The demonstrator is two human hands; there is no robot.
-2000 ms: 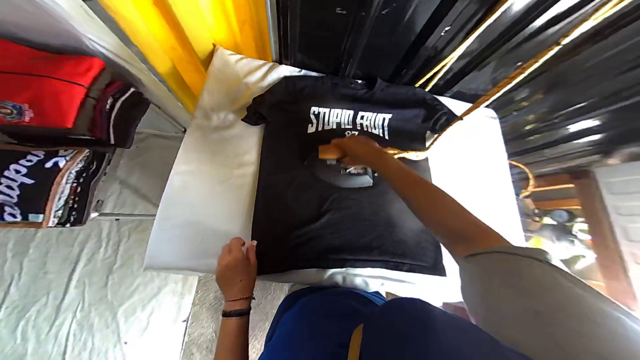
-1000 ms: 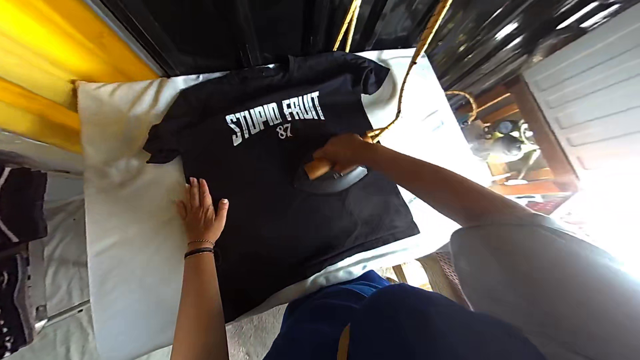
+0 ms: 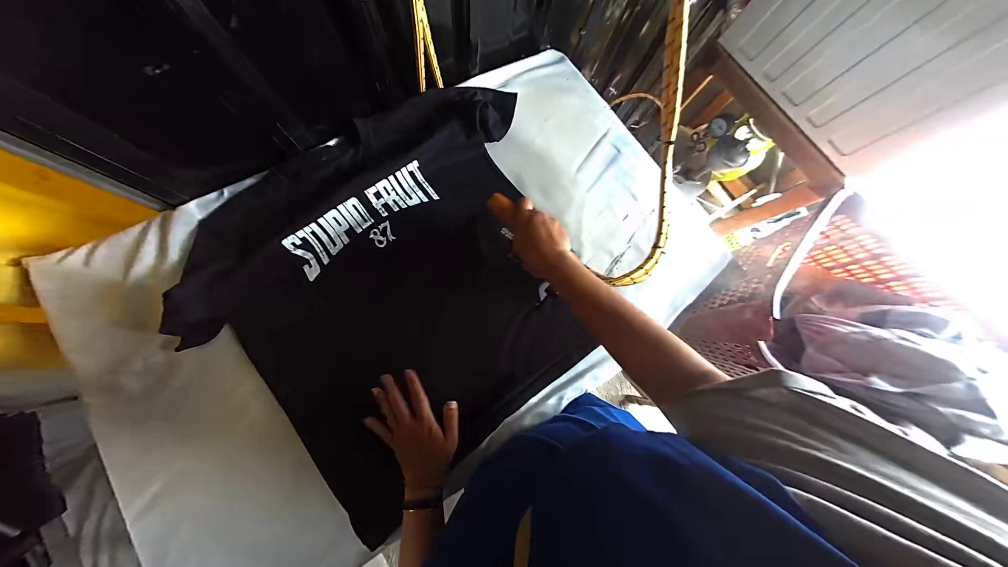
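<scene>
A black printed T-shirt [image 3: 378, 299] lies spread on a padded surface with a pale cloth cover [image 3: 189, 441]. My right hand [image 3: 539, 236] is closed round the orange-brown handle [image 3: 502, 209] of a clothes iron, near the shirt's far right side edge. Most of the iron's body is hidden by the hand or dark against the shirt. From the iron, a yellow and black cord [image 3: 668, 181] loops up to the right. Near the hem, my left hand [image 3: 417, 433] rests flat on the shirt with fingers spread, holding nothing.
Dark corrugated sheeting [image 3: 236, 71] stands behind the surface, with a yellow panel [image 3: 63, 228] at left. On the right are a red mesh basket [image 3: 858, 260] with clothes [image 3: 890, 354] and a wooden frame [image 3: 787, 126]. Dark folded fabric [image 3: 27, 465] is at lower left.
My right hand and the iron have moved from the shirt's middle to its right side edge. My left hand has shifted from the shirt's left edge onto its lower part. The view has turned.
</scene>
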